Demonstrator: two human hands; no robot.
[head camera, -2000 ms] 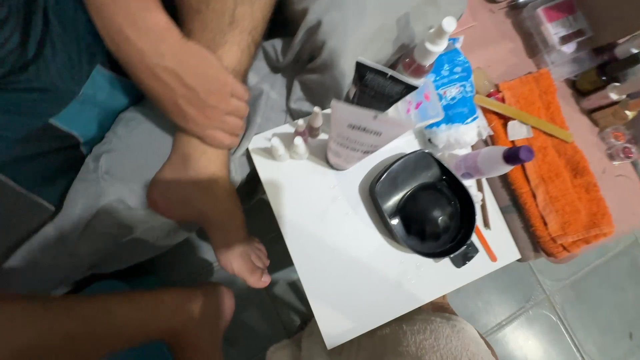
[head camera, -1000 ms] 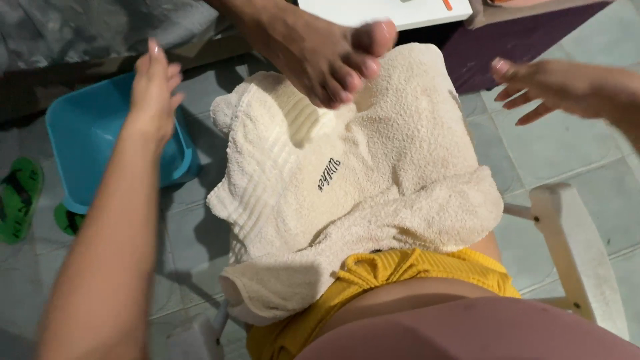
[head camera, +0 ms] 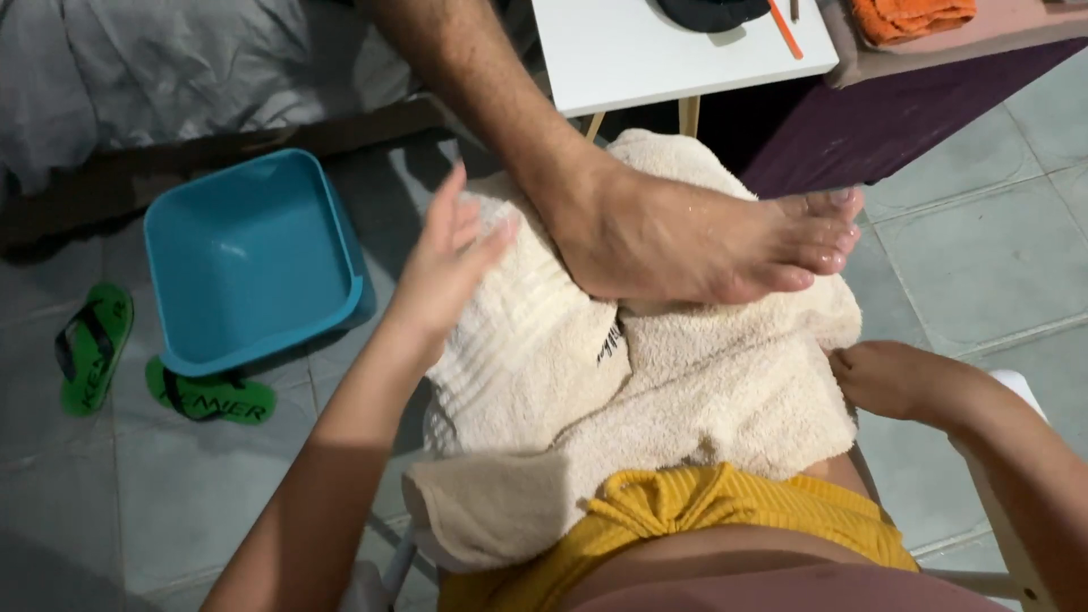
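Note:
A cream terry towel [head camera: 714,382] with dark embroidered writing lies over my lap. Another person's bare foot [head camera: 680,229] rests on it, toes pointing right and looking wet or shiny. My left hand [head camera: 450,263], slightly blurred, is raised beside the towel's left part, fingers apart and holding nothing. At the towel's right edge, my right hand [head camera: 875,378] has its fingers curled on the cloth, gripping it.
A blue plastic basin [head camera: 255,255] stands on the tiled floor at left, near green flip-flops [head camera: 98,348]. A white tabletop [head camera: 680,59] holds a black bowl [head camera: 714,10] and an orange stick [head camera: 785,30]. An orange towel [head camera: 914,19] lies at upper right. A bed edge is at upper left.
The other person's foot has come down onto the towel, where one second ago it was above the towel's top. My right hand has moved in to the towel's edge and closed on it.

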